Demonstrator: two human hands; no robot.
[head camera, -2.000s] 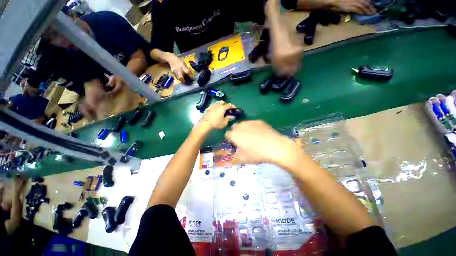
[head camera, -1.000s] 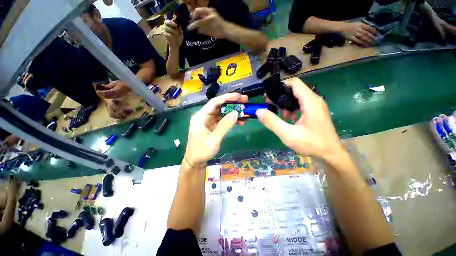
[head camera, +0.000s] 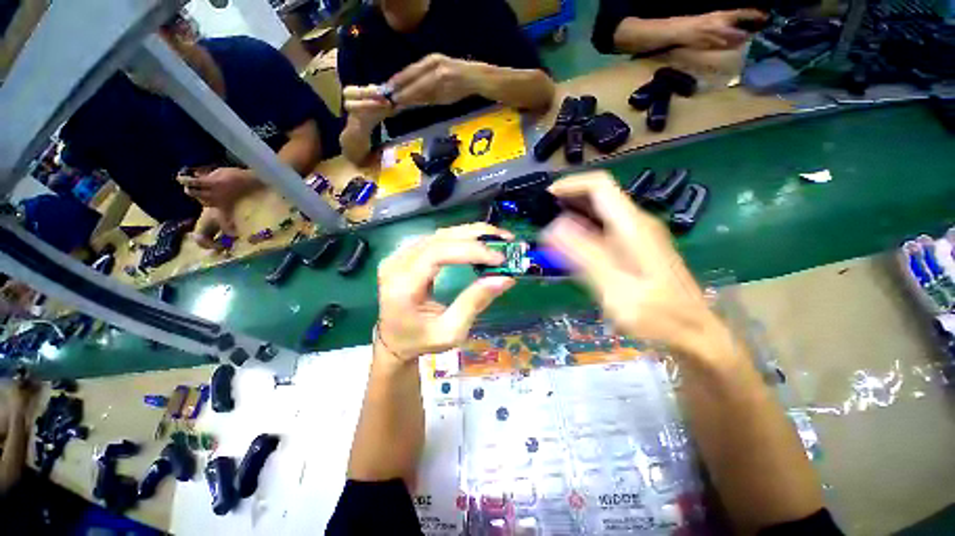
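My left hand (head camera: 429, 288) holds the left end of a black housing with a green circuit board (head camera: 510, 258) showing in its open side. A blue cell (head camera: 547, 261) lies beside the board, partly covered by my right hand. My right hand (head camera: 618, 257) is blurred, at the right end of the same unit; its fingers hide what they touch. Black pieces (head camera: 524, 197) show just behind the unit, and I cannot tell whether my right hand holds them.
A clear plastic sheet (head camera: 565, 419) over printed sheets lies below my hands. The green conveyor belt (head camera: 754, 209) carries several black housings. Curved black parts (head camera: 257, 461) lie at left, stacked assemblies (head camera: 927, 262) at right. People sit opposite; a metal frame (head camera: 230, 126) stands upper left.
My right hand has shifted over the blue cell, covering more of it. The unit is slightly lower. The dark part seen at my right fingers is no longer clear there. Housings on the belt have moved.
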